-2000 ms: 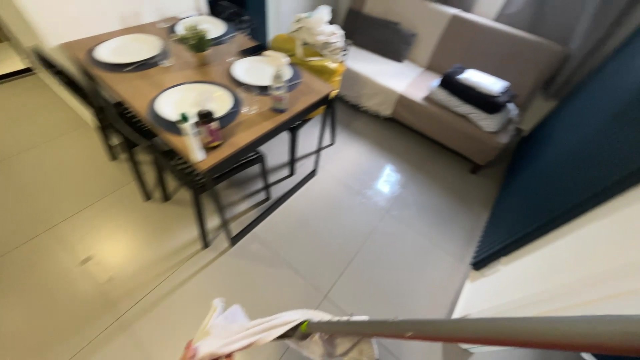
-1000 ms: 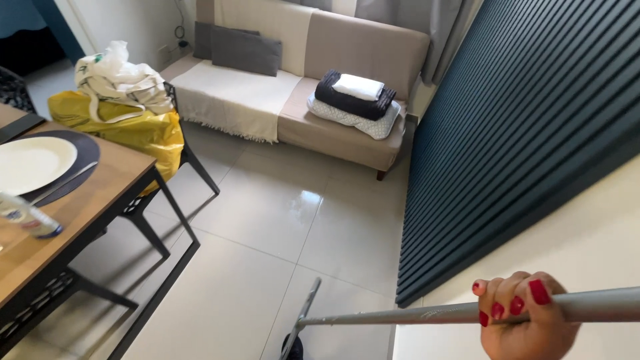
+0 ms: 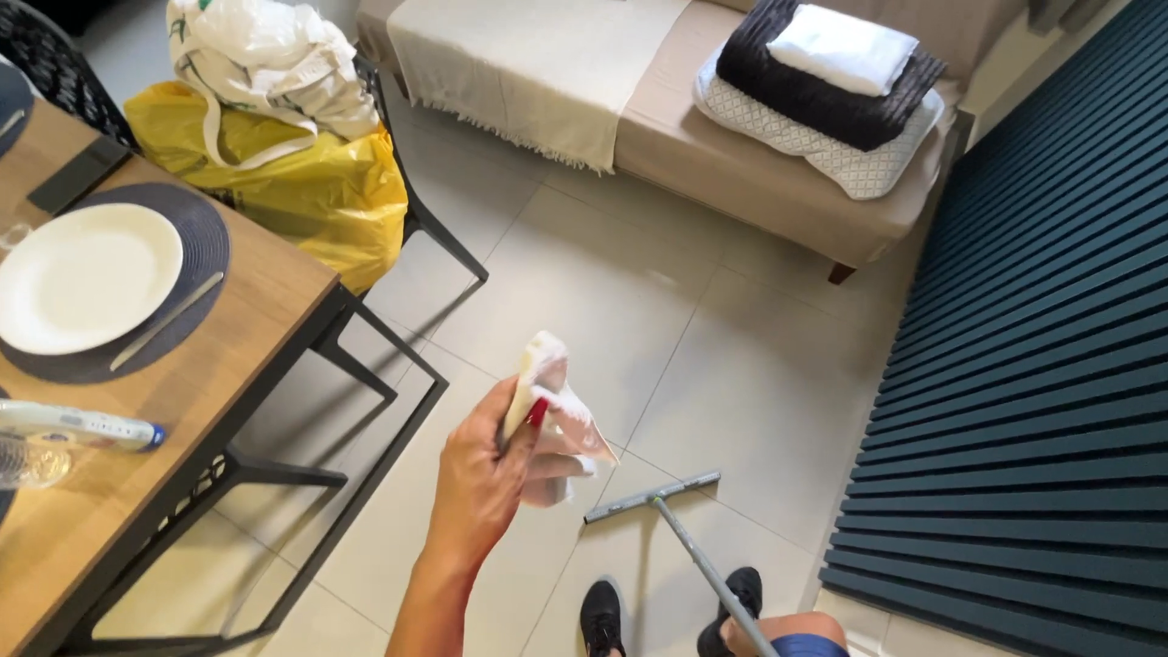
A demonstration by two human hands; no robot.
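My left hand (image 3: pixel 493 456) is raised over the tiled floor, its fingers closed on a white and pinkish cloth (image 3: pixel 557 424) that hangs in loose folds. To its right a floor squeegee (image 3: pixel 652 500) rests with its blade on the tiles. The squeegee's grey pole (image 3: pixel 712 570) slants down past my black shoes and out of the frame at the bottom. My right hand is not visible. Whether it holds the pole cannot be seen.
A wooden table (image 3: pixel 274 274) with a white plate (image 3: pixel 91 278) and a bottle (image 3: pixel 82 426) stands left. Bags (image 3: pixel 283 201) fill a chair behind it. A sofa (image 3: pixel 730 182) bears folded bedding (image 3: pixel 821 82). A dark slatted panel (image 3: pixel 1022 365) lines the right.
The left hand with the cloth has come into view, and the right hand, seen on the pole one second ago, has gone out of view. The squeegee blade now lies on the floor near my feet.
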